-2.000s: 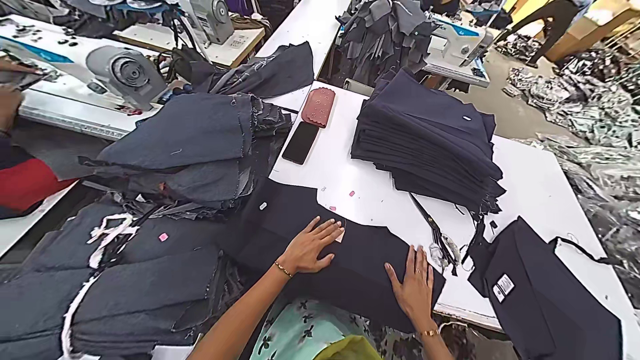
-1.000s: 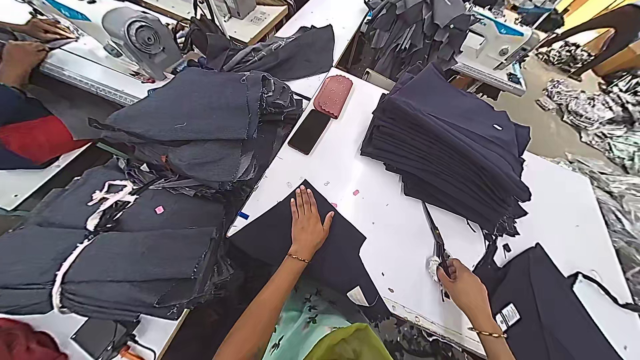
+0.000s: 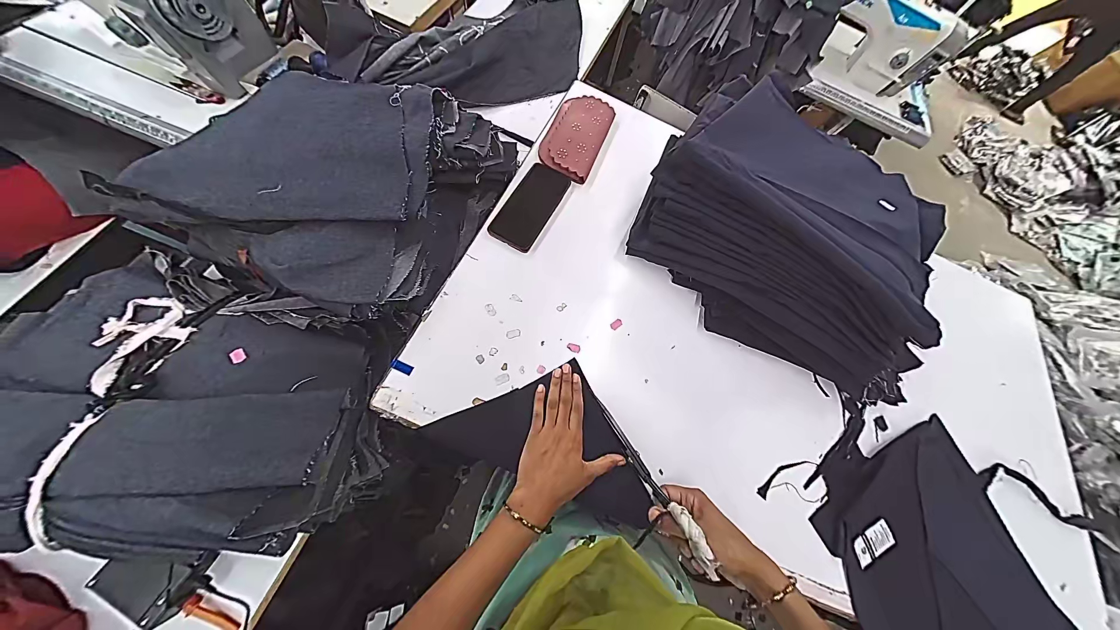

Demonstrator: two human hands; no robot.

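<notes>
My left hand [image 3: 560,437] lies flat, fingers together, on a dark navy fabric piece [image 3: 490,429] at the table's near edge. In my right hand [image 3: 704,538] is a pair of scissors [image 3: 643,472] with white cloth wrapped round a handle. The blades lie along the right edge of the navy piece, pointing up towards its tip. A tall stack of navy fabric pieces [image 3: 779,227] stands at the upper right. Another dark piece with a white label [image 3: 945,525] lies at the lower right. Part of the scissors' handles is hidden by my fingers.
A smartphone [image 3: 530,206] touches a pink case [image 3: 578,136] on the white table [image 3: 735,411]. Small pink and clear scraps lie nearby. Bundles of grey-blue fabric [image 3: 289,166] are piled at the left. Sewing machines [image 3: 906,39] stand behind, and a person's red sleeve [image 3: 39,206] shows at far left.
My right hand has brought the scissors from the right side of the table to the navy piece's edge. That piece, spread wide two seconds ago, now shows a pointed shape under my left hand.
</notes>
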